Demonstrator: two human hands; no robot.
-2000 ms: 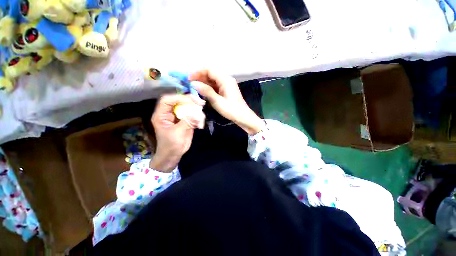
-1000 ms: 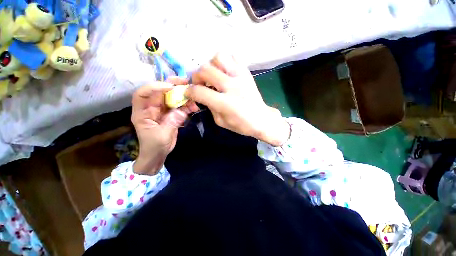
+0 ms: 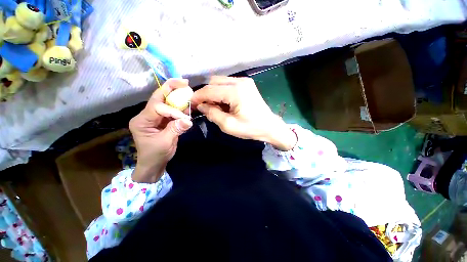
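Note:
My left hand [image 3: 157, 122] holds a small pale-yellow stuffed end [image 3: 179, 98] between thumb and fingers, just off the table's near edge. A blue plush strip [image 3: 162, 60] runs from it up over the cloth to another yellow end with a red and black eye patch [image 3: 133, 40]. A yellow thread lies across the eye patch and runs down to my left hand. My right hand [image 3: 225, 105] is beside the yellow end, thumb and fingers pinched. A fine pale thread or needle shows between the hands; which one I cannot tell.
A pile of blue and yellow plush pieces [image 3: 38, 43] lies on the whitish cloth at left. A phone [image 3: 267, 5] and snips [image 3: 226, 3] are cut off at the top edge. Cardboard cartons [image 3: 333, 100] stand below the table. A white sack [image 3: 408, 227] and a pink stool [image 3: 424, 174] are at right.
The yellow end has turned in my left hand. My right hand has drawn slightly away from it, and a fine line now shows between them. The view has shifted, so the phone sits higher.

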